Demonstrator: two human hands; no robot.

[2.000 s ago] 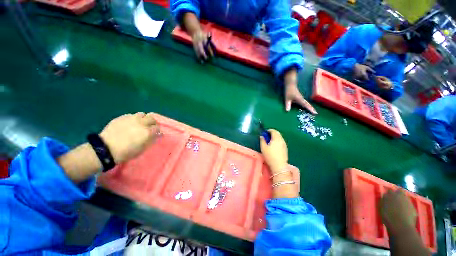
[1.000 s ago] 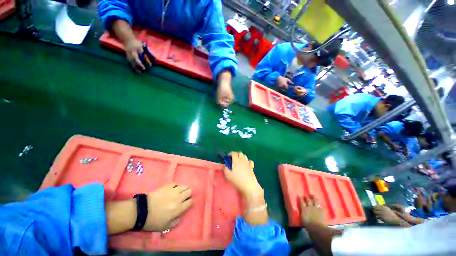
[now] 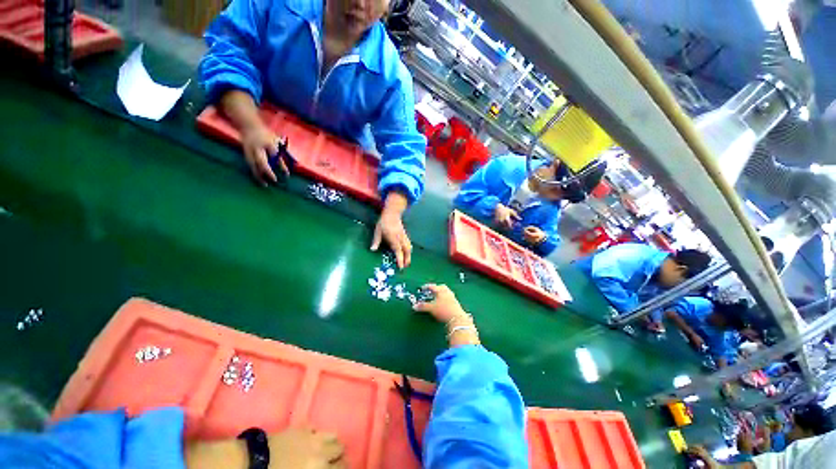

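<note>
My right hand (image 3: 440, 305) reaches over the green bench, its fingertips at the right end of a loose pile of small silvery components (image 3: 380, 282). The blue-handled nippers (image 3: 410, 417) lie on the right end of the salmon-red parts tray (image 3: 206, 334), partly hidden by my right sleeve. My left hand (image 3: 307, 451) is low in the tray, cut off by the bottom edge; its fingertips are unclear. Small component clusters lie in the tray's left compartment and in the one beside it.
A person in a blue smock sits opposite, one hand at the same pile, behind a red tray (image 3: 321, 151). Another tray (image 3: 504, 259) stands farther right. An empty-looking tray (image 3: 587, 440) is beside mine. A white paper (image 3: 147, 92) lies far left.
My right hand has let go of the nippers and moved out from the tray to the pile. The view has shifted, and my left hand now sits lower in it.
</note>
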